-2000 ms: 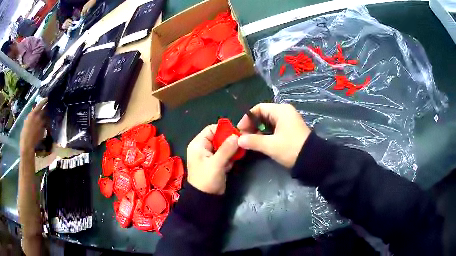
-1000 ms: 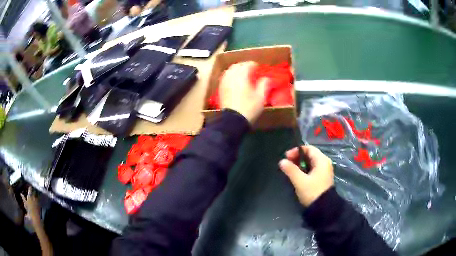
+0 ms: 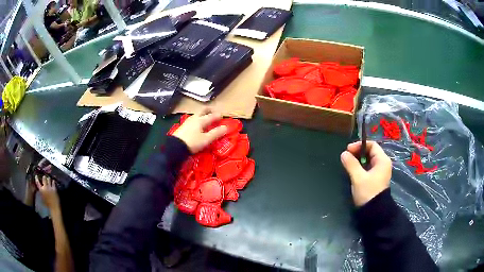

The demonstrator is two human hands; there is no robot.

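Observation:
A loose pile of red moulded parts point(image 3: 215, 175) lies on the green surface left of centre. My left hand point(image 3: 201, 130) is at the top of the pile, fingers apart; whether it touches a part is unclear. My right hand point(image 3: 369, 170) is closed around a slim dark tool point(image 3: 363, 139) with a touch of green, its tip pointing up. The cardboard box point(image 3: 302, 116) beyond my hands holds more red parts point(image 3: 318, 82).
Small red pieces point(image 3: 392, 129) lie on a crinkled clear plastic sheet point(image 3: 456, 154) at right. Black printed items point(image 3: 193, 38) lie on flat cardboard point(image 3: 260, 71); a black stack point(image 3: 114, 146) sits nearer. Another person's hand point(image 3: 49, 192) shows at lower left.
My left hand went from the red part near my right hand, into the box, then to the pile. My right hand keeps the tool. The view has turned left.

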